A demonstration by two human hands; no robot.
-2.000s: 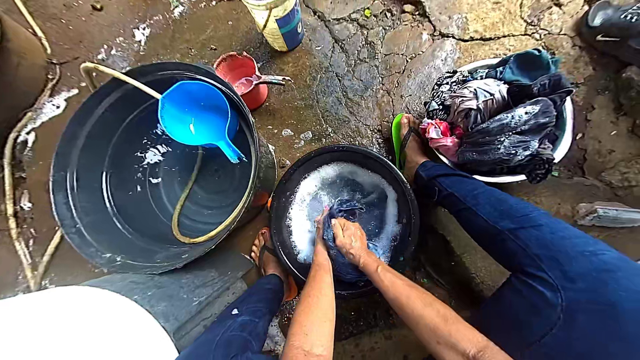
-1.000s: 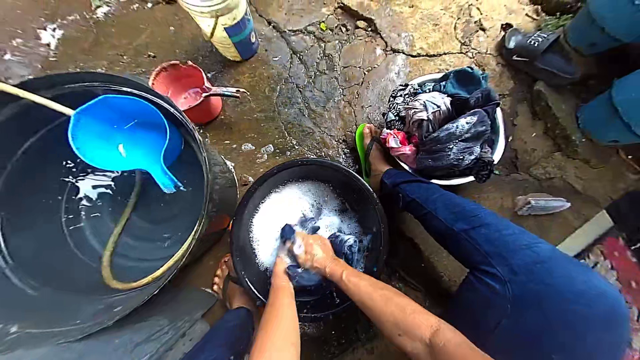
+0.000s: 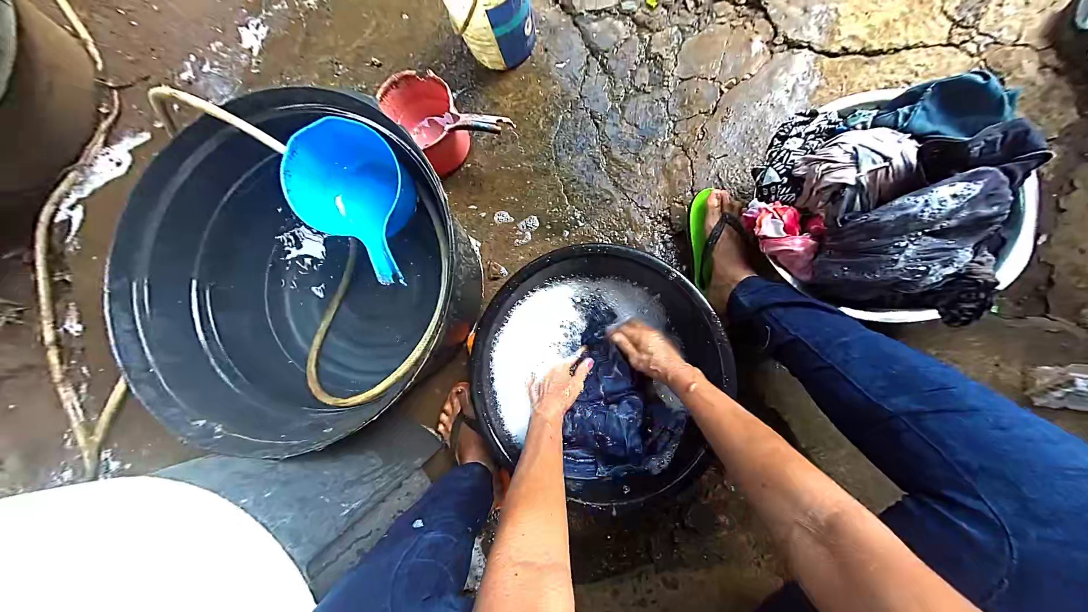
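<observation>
Between my feet stands a round black basin of foamy water, with a wet dark blue cloth garment in it. My left hand is at the garment's left edge, over the white suds; whether its fingers grip the cloth is not clear. My right hand is at the upper right of the garment, a little blurred, its fingers curled near the cloth; its hold cannot be told. The two hands are apart. Part of the garment lies under water and foam.
At left stands a large black tub of water with a blue plastic dipper and a hose. Behind are a red dipper and a bucket. A white basin of wet clothes stands at right, beside my green flip-flop.
My hands were together on the bunched garment in both earlier frames; now they are apart, and the garment lies more spread out in the basin. The view has shifted.
</observation>
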